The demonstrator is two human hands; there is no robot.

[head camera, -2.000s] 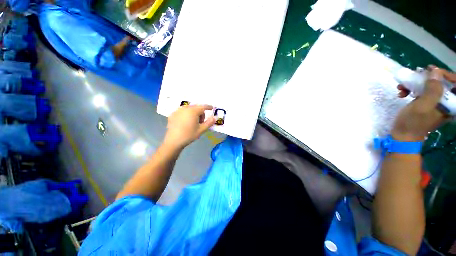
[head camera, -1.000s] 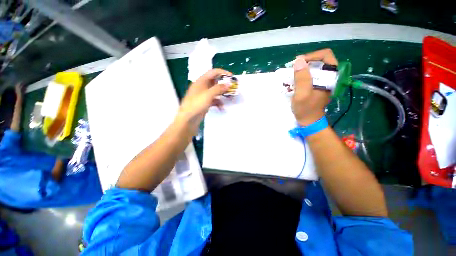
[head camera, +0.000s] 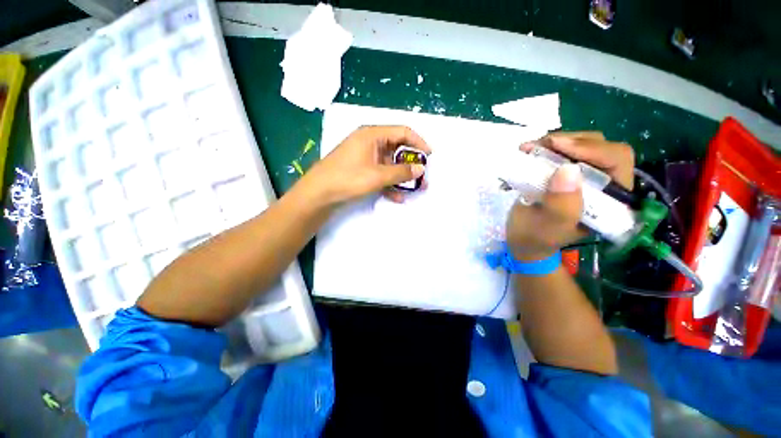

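Observation:
My left hand holds a small electronic module between thumb and fingers above the left part of the white work mat. The module has a dark rounded rim with yellow and white inside. My right hand holds the dispensing syringe over the mat's right side, its tip end pointing left towards the module and apart from it. A green adapter joins the barrel to a clear air hose. A blue wrist strap is on my right wrist.
A white blister tray with square pockets lies left of the mat, under my left forearm. Wiping paper and another white piece lie beyond the mat. A red bin is at right, a yellow bin at far left. Modules lie beyond the pale rail.
My left hand has gone from the tray to above the mat, now with a module. The right hand has brought the syringe over the mat, its rear end now tilted down to the right.

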